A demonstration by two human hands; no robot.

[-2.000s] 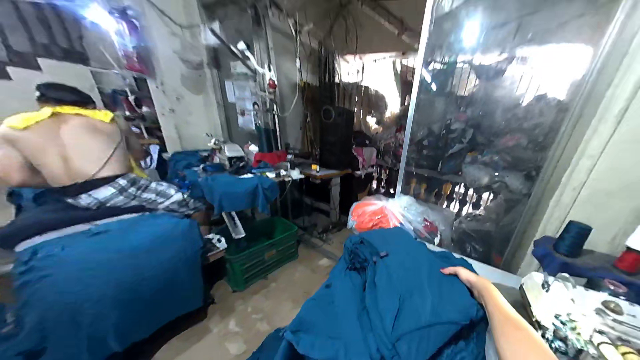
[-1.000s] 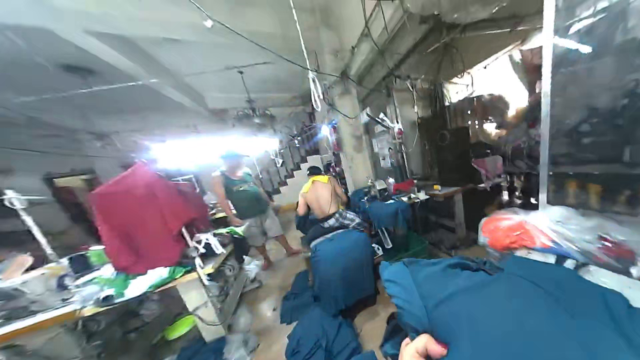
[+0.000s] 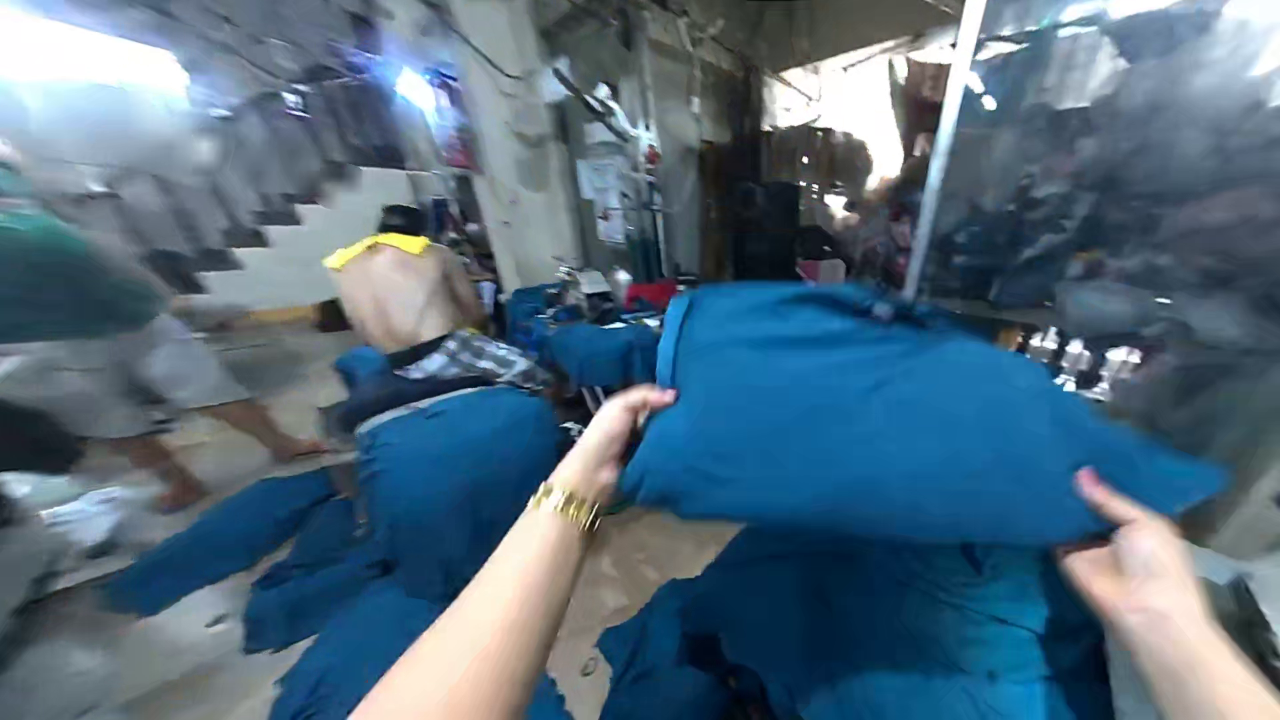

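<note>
A folded blue cloth piece (image 3: 860,420) is stretched between my two hands, in front of me. My left hand (image 3: 620,430), with a gold-coloured watch or bracelet (image 3: 567,506) on the wrist, grips its left edge, thumb on top. At its lower right edge my right hand (image 3: 1130,550) pinches it, thumb on top. Beneath the held piece lies a heap of the same blue cloth (image 3: 900,630); its upper part is hidden by the piece.
Ahead on the left a person with a yellow cloth (image 3: 375,248) on the shoulders sits facing away. Blue cloth (image 3: 450,480) hangs behind that person, and more (image 3: 230,540) lies on the floor. Another person (image 3: 90,290) is at the far left. A metal post (image 3: 943,150) stands at the right.
A blue cloth piece is now lifted above the heap, held in both my hands; two seconds ago one hand rested on the heap. The view has swung left and back.
</note>
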